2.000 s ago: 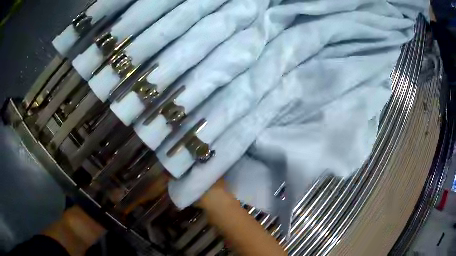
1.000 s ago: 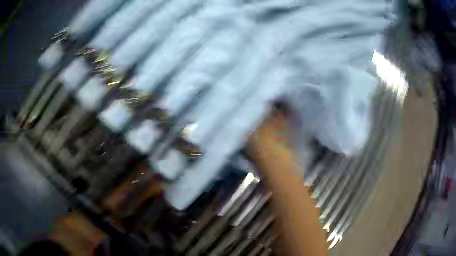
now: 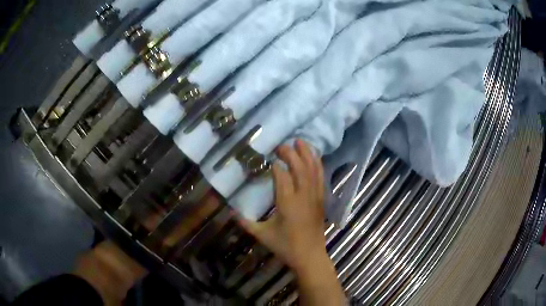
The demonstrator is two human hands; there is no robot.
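Observation:
A pale blue-grey panel (image 3: pixel 359 72) lies in long folds over the rack. A row of brass-coloured bar clips (image 3: pixel 246 154) with thin crossbars and rounded knobs sits near the fold ends. My right hand (image 3: pixel 296 206) is on the nearest fold, just beside the last clip, with its fingers over the fold and its thumb by the fold end. My left hand (image 3: pixel 111 269) is at the lower left, below the end rail. Its wrist has a dark sleeve, and its fingers are blurred and partly hidden beneath the bars.
The metal end rail (image 3: pixel 90 206) with flat slats runs along the near left. Shiny parallel tubes (image 3: pixel 383 239) show under and right of the panel. A tan ribbed area (image 3: pixel 497 221) lies beyond them. Speckled floor with a yellow line shows at the upper left.
My right hand has moved left from the loose panel part to the nearest fold end. The loose part now lies folded back, with more tubes showing. My left hand stays low at the rail.

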